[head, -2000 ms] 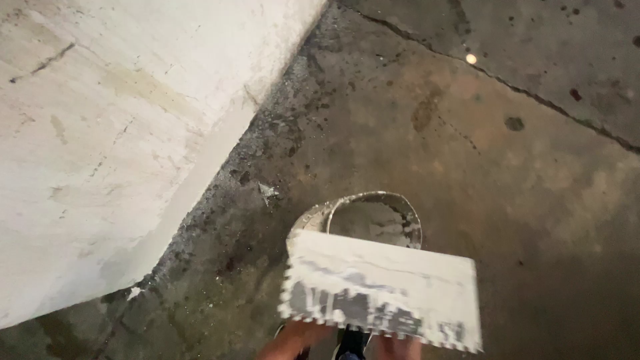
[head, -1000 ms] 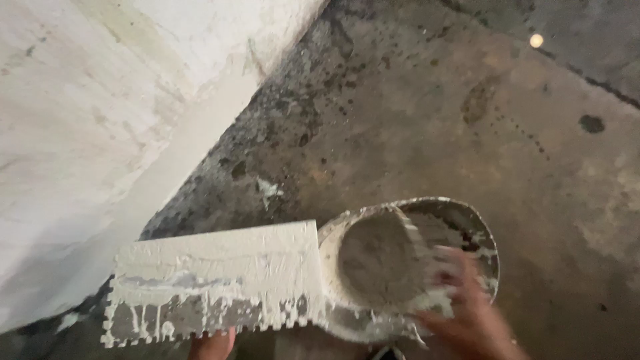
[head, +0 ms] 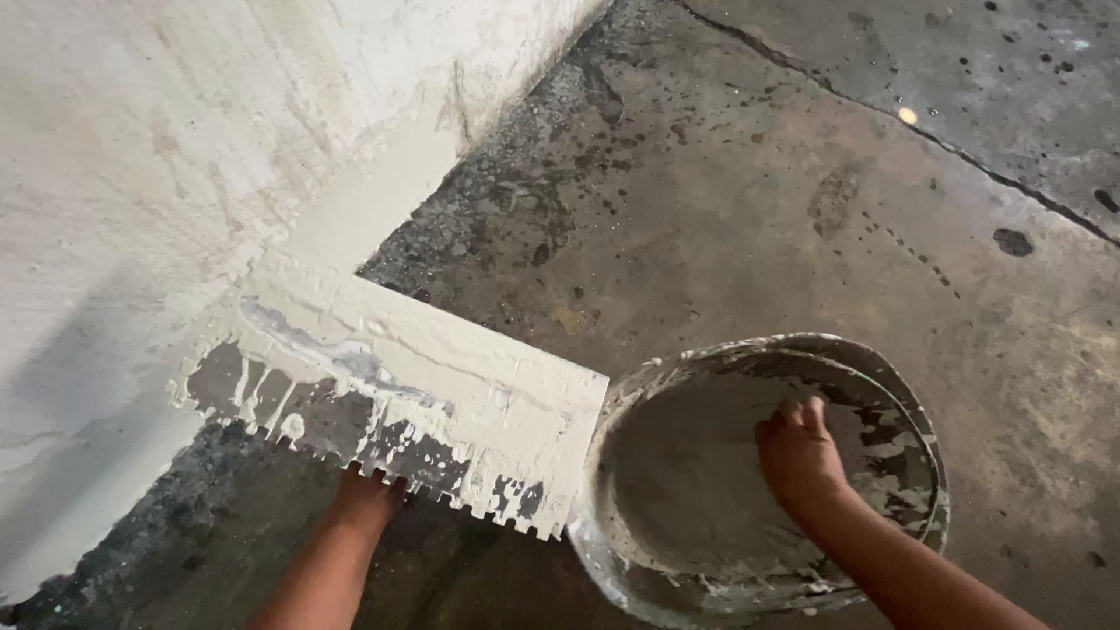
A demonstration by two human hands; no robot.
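Observation:
A wide notched trowel (head: 420,350), its blade coated with pale wet plaster or adhesive, slants across the left of centre, its toothed edge toward me. My left hand (head: 374,492) is under that toothed edge, mostly hidden by the blade, and appears to hold the trowel from beneath. To the right stands a round bucket (head: 932,490) with smeared walls, holding grey-white wet mix (head: 691,464). My right hand (head: 801,451) is over the bucket's mouth with its fingers curled; whether something is in them cannot be told. The trowel's right end is beside the bucket's left rim.
A whitish wall (head: 175,131) fills the upper left, with a smooth pale coated band (head: 385,192) along its base. The stained concrete floor (head: 744,254) has a long crack at the upper right and a small round bright spot (head: 907,115) near it.
The trowel, in front of the bucket two seconds ago, is now left of it, its left end close to the wall. My right hand has moved from the bucket's right side to over its mouth.

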